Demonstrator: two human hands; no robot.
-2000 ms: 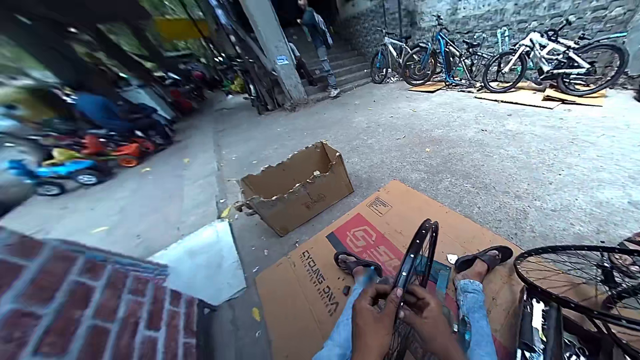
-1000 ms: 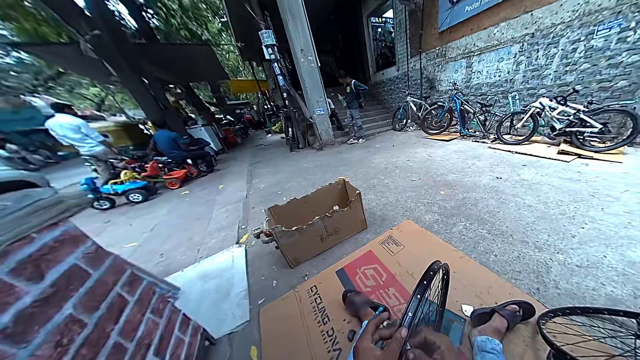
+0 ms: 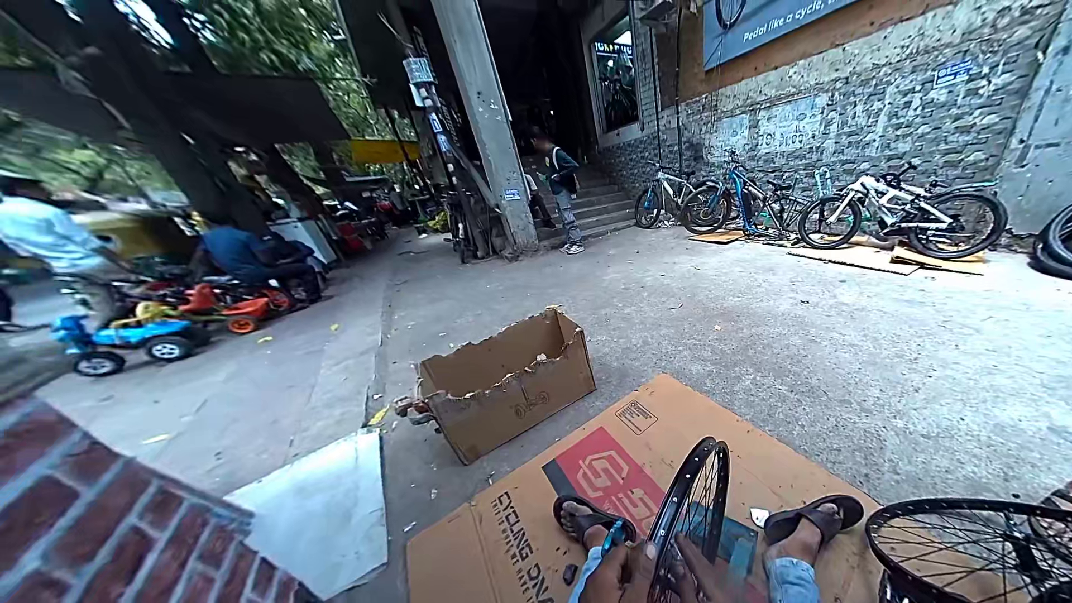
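A black bicycle wheel rim with spokes (image 3: 688, 511) stands upright between my feet, low in the view. My left hand (image 3: 621, 569) is at its left side, shut on a small blue tool whose kind I cannot tell. My right hand (image 3: 703, 574) is blurred at the spokes on the right side; its fingers are partly hidden. Beneath lies a flattened cardboard sheet (image 3: 502, 502) with printing. A blue flat object (image 3: 739, 544) rests on it behind the rim. More spoked wheels (image 3: 946, 507) lie at the lower right.
An open, torn cardboard box (image 3: 511, 410) stands ahead on the concrete. A white sheet (image 3: 318, 511) and a brick-patterned surface (image 3: 126, 511) are at left. Bicycles (image 3: 904, 213) line the stone wall. A person (image 3: 563, 188) stands by the steps; others are near toy vehicles (image 3: 134, 335).
The view has tilted up. The blue tool shows at my left hand, where two seconds ago both hands were together at the rim. The person by the steps has turned.
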